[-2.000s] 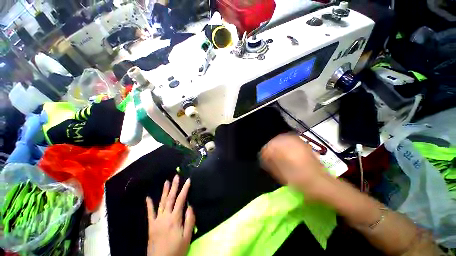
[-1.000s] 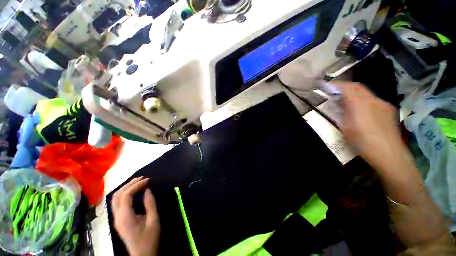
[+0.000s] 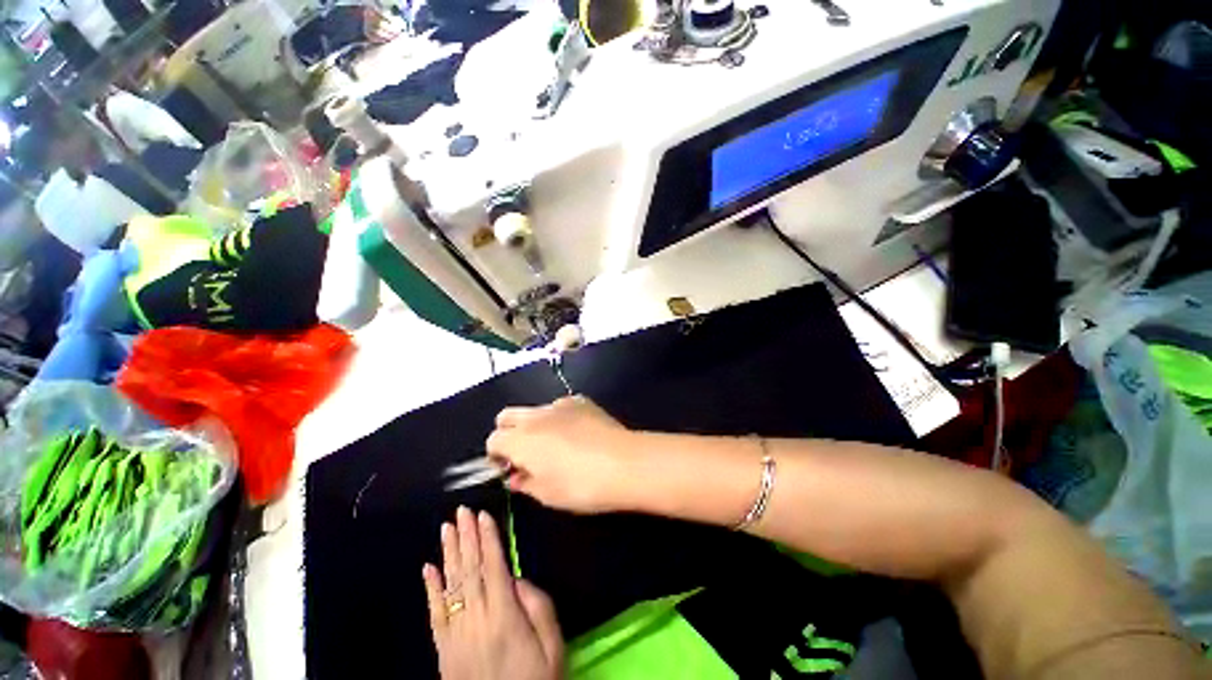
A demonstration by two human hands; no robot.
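Note:
A large black fabric panel [image 3: 399, 531] lies flat below the needle end of the white sewing machine [image 3: 585, 160]. My left hand [image 3: 489, 611] rests flat on it, fingers apart, holding nothing, beside a narrow neon-green strip [image 3: 516, 547]. My right hand [image 3: 565, 454] is closed on small silvery thread snips [image 3: 475, 473], slightly blurred, just above my left fingertips. A thin thread runs from the needle area towards my right hand. Neon-green fabric [image 3: 651, 646] lies at the bottom, partly under black cloth with green stripes.
A clear bag of green strips [image 3: 113, 518] and a red plastic bag [image 3: 239, 385] are at the left. A phone [image 3: 1004, 279] with a white cable and a white carrier bag [image 3: 1130, 438] are at the right. A black-green piece [image 3: 239, 272] lies behind the red bag.
My right hand has come from the machine's right side to the black panel, with the snips. My left hand has moved right beside the green strip. The black panel now lies flat where green fabric was lifted.

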